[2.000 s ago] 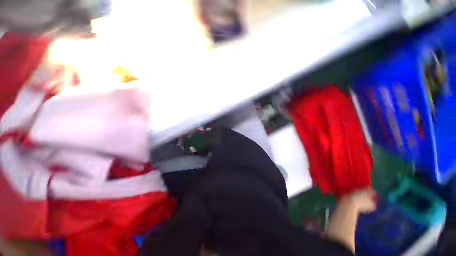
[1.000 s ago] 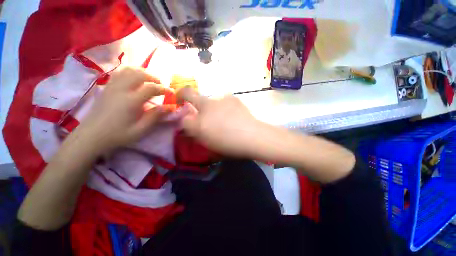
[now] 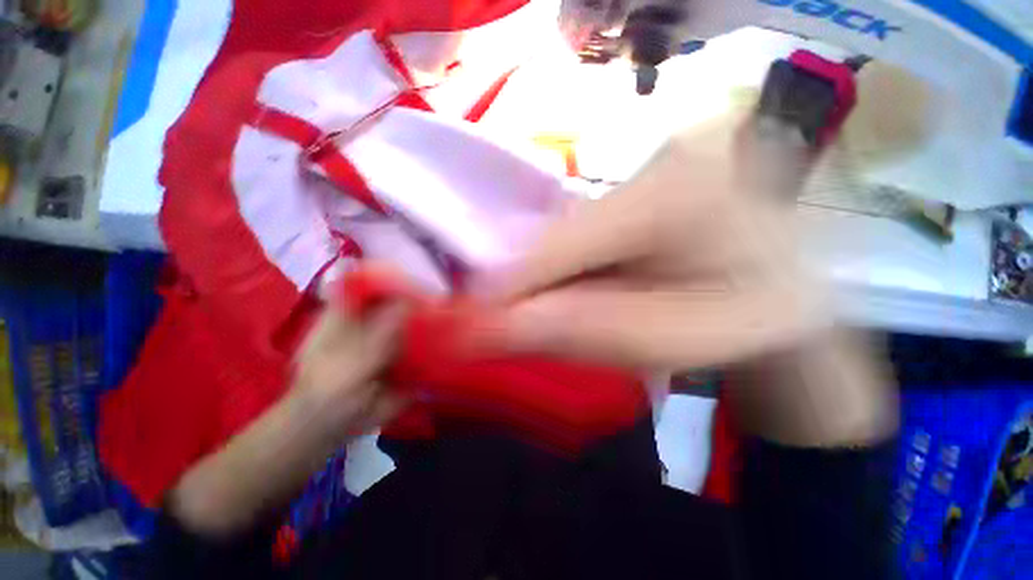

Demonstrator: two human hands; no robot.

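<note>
A red garment (image 3: 210, 244) with pale pinkish-white lining (image 3: 453, 181) spreads over the left of the machine table and hangs into my lap. My left hand (image 3: 357, 351) is closed on a bunched red part of it, just above my lap. My right hand (image 3: 691, 249) is badly blurred, stretched across the garment's right side with its fingers toward my left hand; whether it grips the cloth is unclear. The needle area (image 3: 643, 45) is above the hands, in lamp glare.
A white machine body with blue lettering (image 3: 833, 17) is at the top. A dark smartphone (image 3: 793, 102) on a magenta-red pad is partly hidden by my right hand. Snips (image 3: 931, 215) and a tray of metal parts (image 3: 1010, 255) lie right. Blue crates (image 3: 68, 374) stand at both sides.
The view has shifted, so the garment sits further right. Both hands have come away from the needle toward my lap. The left hand now holds bunched red cloth lower down.
</note>
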